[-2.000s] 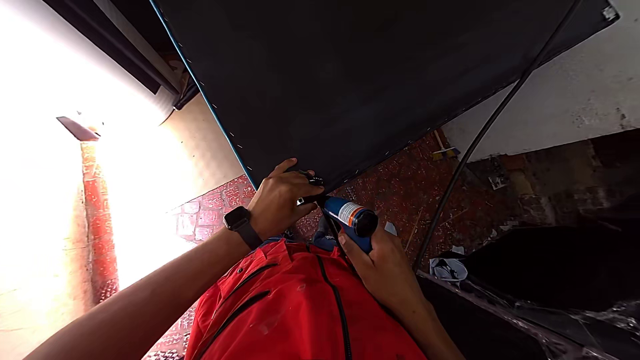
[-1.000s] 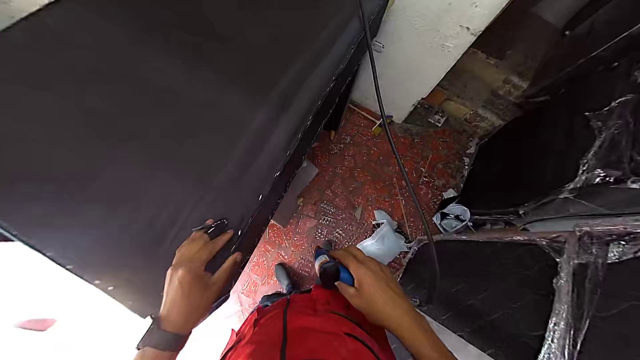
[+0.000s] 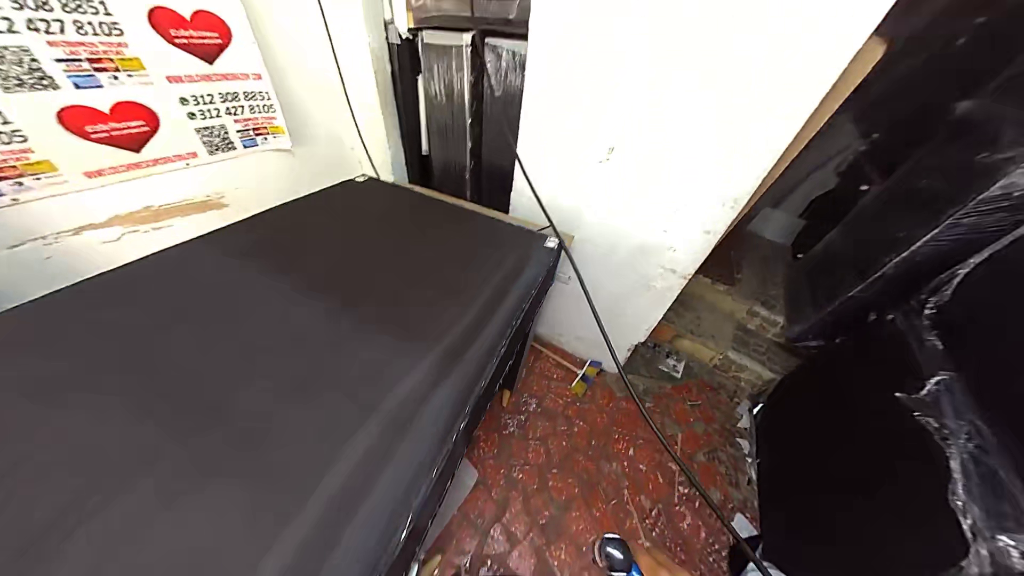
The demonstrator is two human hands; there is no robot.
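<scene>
At the bottom edge of the view, my right hand [image 3: 658, 562] shows only in part, closed around a blue tool [image 3: 616, 554] with a dark rounded end; its exact kind is not clear. My left hand is out of view. Black fabric stretched over a large flat piece [image 3: 264, 360] fills the left and middle, with a row of staples along its near right edge. A dark cable [image 3: 592, 300] hangs down across the view, passing in front of the far right corner of the fabric-covered piece and over the floor.
A white wall [image 3: 632, 160] stands beyond the piece. On the red patterned floor [image 3: 560, 464] lie scraps and a brush-like object [image 3: 586, 378] with blue and yellow parts. Black pieces in clear plastic wrap [image 3: 952, 448] are at right. A printed poster [image 3: 144, 88] hangs at upper left.
My left hand, on the black fabric a second ago, is now out of view. My right hand still holds the blue tool. The view has swung up toward the wall and poster.
</scene>
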